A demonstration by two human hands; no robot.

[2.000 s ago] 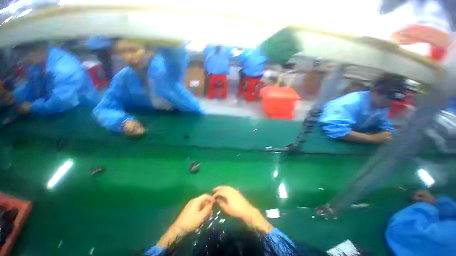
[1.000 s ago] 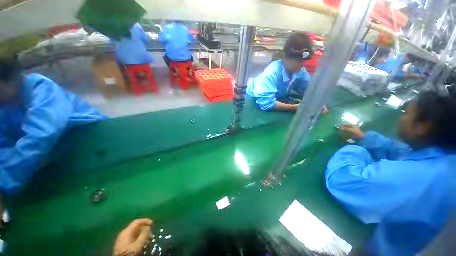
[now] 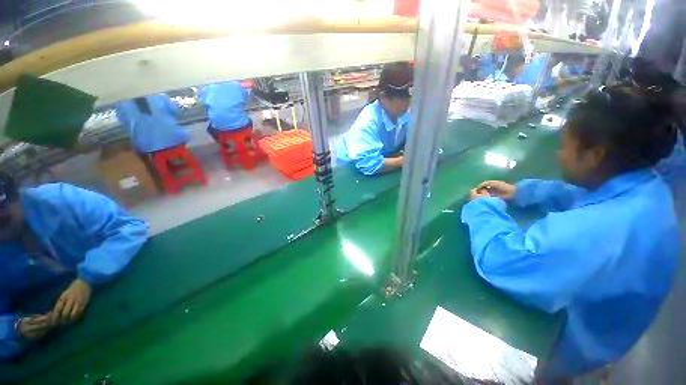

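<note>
Neither of my hands is in the picture. The plain white slip point(image 3: 329, 340) lies on the green surface at the bottom centre, just above dark hair at the lower edge. A larger white sheet point(image 3: 478, 344) lies to its right, its lower part partly covered by the blurred hair. The glossy green conveyor belt point(image 3: 259, 308) runs diagonally from lower left to upper right. A small dark thing point(image 3: 104, 380) is cut off by the bottom edge at the left; what it is I cannot tell.
A metal post point(image 3: 418, 150) stands at the belt's near side, another point(image 3: 319, 143) on the far ledge. A person in a blue smock point(image 3: 572, 248) sits close at the right. Others sit opposite. Red-orange crates point(image 3: 289, 154) and white stacked trays point(image 3: 490, 101) are beyond.
The view has swung to the right. My hands, seen together two seconds ago and one of them a second ago, have left the picture, as have the pile of white pieces and the red tray.
</note>
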